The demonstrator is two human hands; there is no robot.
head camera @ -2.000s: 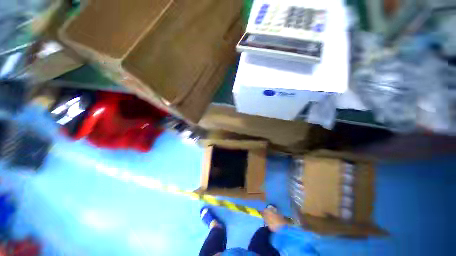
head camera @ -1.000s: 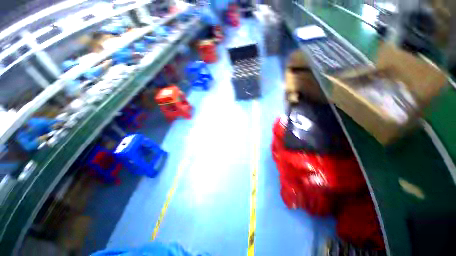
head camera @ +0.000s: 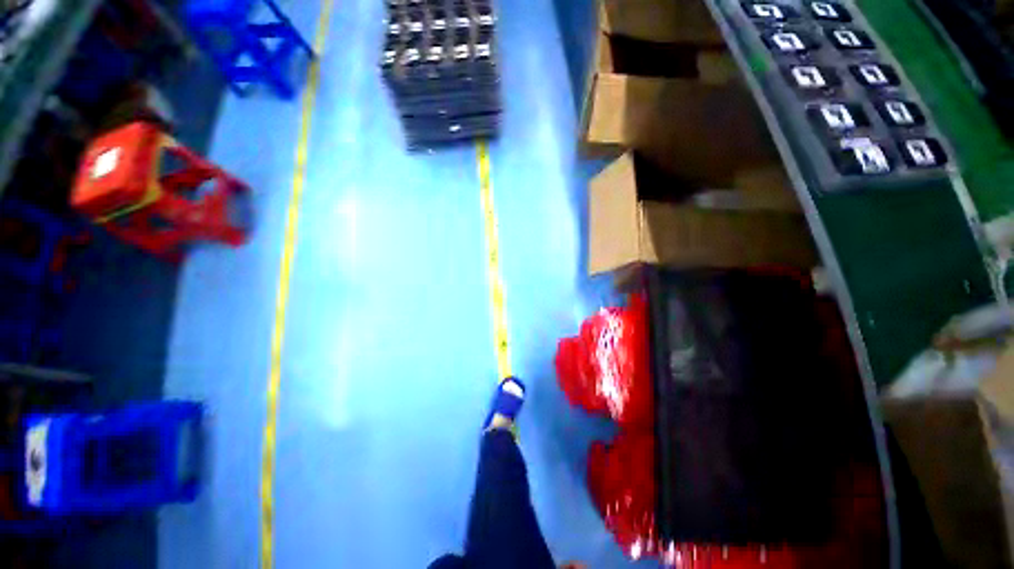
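My left hand is not in view. A small skin-coloured patch at the bottom edge (head camera: 572, 565), right of my leg, may be part of my right hand; its fingers are cut off. Nearest on the right, a large dark rectangular piece (head camera: 739, 406) lies over shiny red bags (head camera: 606, 361). A dark tray (head camera: 821, 139) on the green bench holds two rows of several dark items with white labels. A stack of black trays (head camera: 450, 117) with similar labelled items on top stands on the floor ahead.
Open brown cartons (head camera: 723, 236) stand beside the green bench (head camera: 901, 261). Another carton (head camera: 951, 472) is at the right edge. An orange-red stool (head camera: 161, 189) and blue stools (head camera: 117, 456) are on the left. Yellow lines (head camera: 493, 250) run along the blue floor.
The view has turned from the bench with a calculator to the aisle and moved forward and down. The tray stack and red bags look nearer. My foot now shows on the yellow line.
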